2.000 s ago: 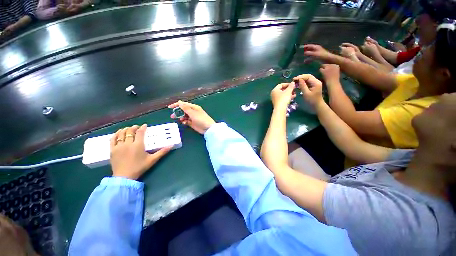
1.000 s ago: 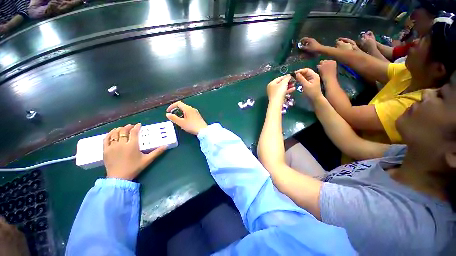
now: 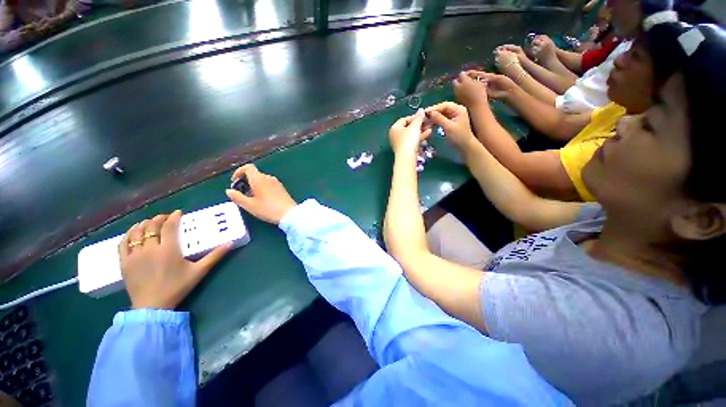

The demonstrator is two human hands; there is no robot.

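A white power strip (image 3: 215,230) lies on the green bench, with slots and small ports towards its right end. My left hand (image 3: 163,262) rests over the strip's middle, fingers on its top and thumb along its near edge. My right hand (image 3: 261,195) is just beyond the strip's right end and pinches a small dark-faced electronic unit (image 3: 241,185) between thumb and fingers. The fingers partly hide the unit. Both my arms are in light blue sleeves.
A white cord (image 3: 40,292) leaves the strip's left end. A black parts tray (image 3: 21,358) is at lower left. The dark conveyor (image 3: 159,119) carries one small silver-white piece (image 3: 114,165). Small white units (image 3: 360,160) lie near a neighbour's hands (image 3: 430,127) on the right.
The view has shifted, so the bench scene sits further left. The unit in my right hand now shows a dark face. The piece on the belt has moved left; another has left the view.
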